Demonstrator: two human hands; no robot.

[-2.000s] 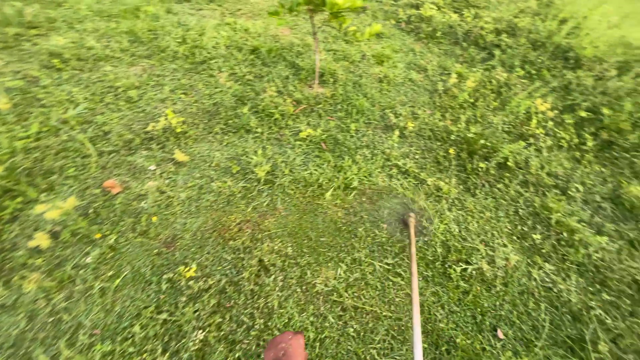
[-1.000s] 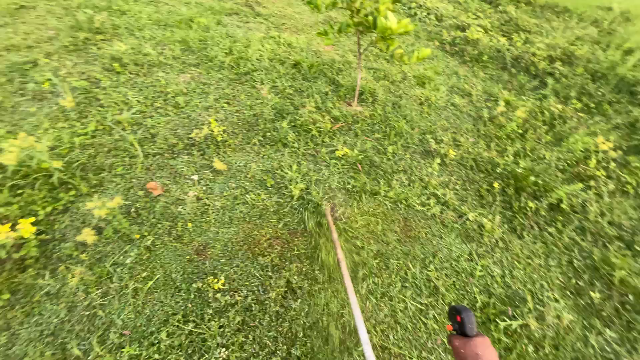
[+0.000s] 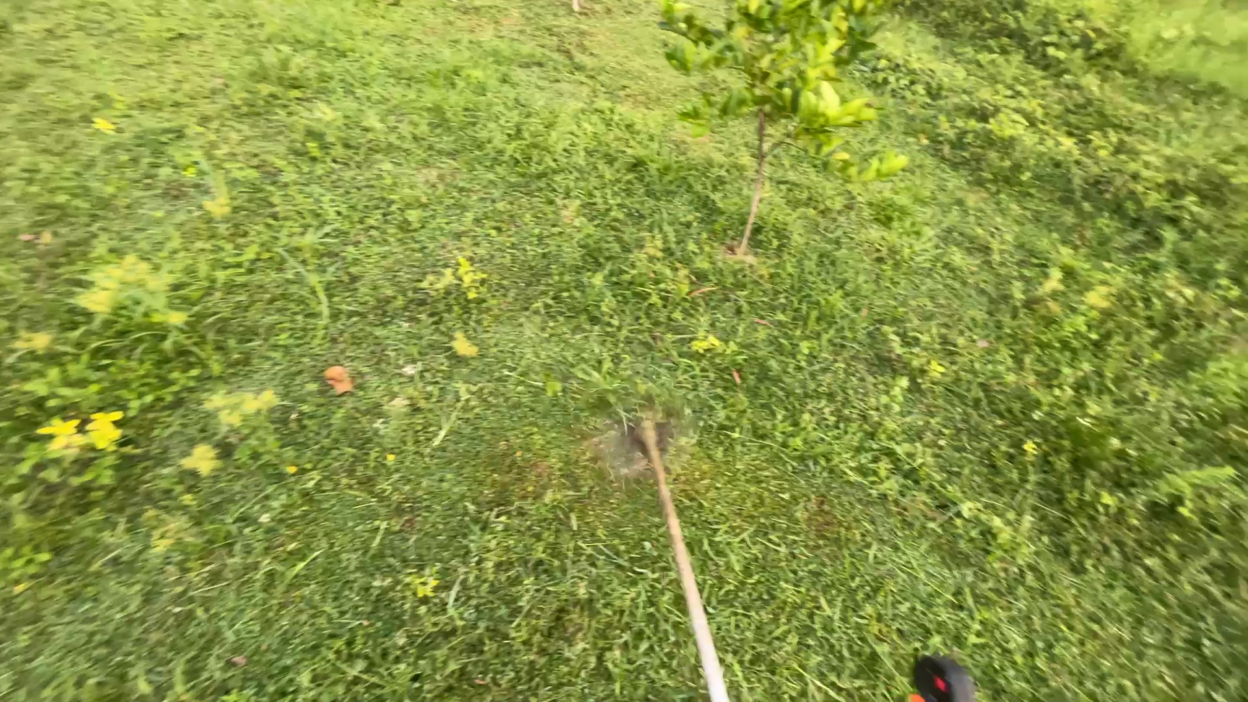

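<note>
The long shaft of a string trimmer rises from the bottom edge, right of centre, to its blurred spinning head low over the grass. Around the head lies a patch of short, brownish grass. At the bottom right edge shows the black end of a control handle with red and orange parts. Neither my left hand nor my right hand is in the picture, so any hold on the handle is hidden below the edge.
A young leafy tree with a thin trunk stands ahead, right of the trimmer head. Yellow-leaved weeds grow at the left, near a dry orange-brown leaf. Denser low plants cover the upper right.
The trimmer head has swung left and then part of the way back right. A hand seen at the handle a second ago has dropped out of view; the handle's black end remains.
</note>
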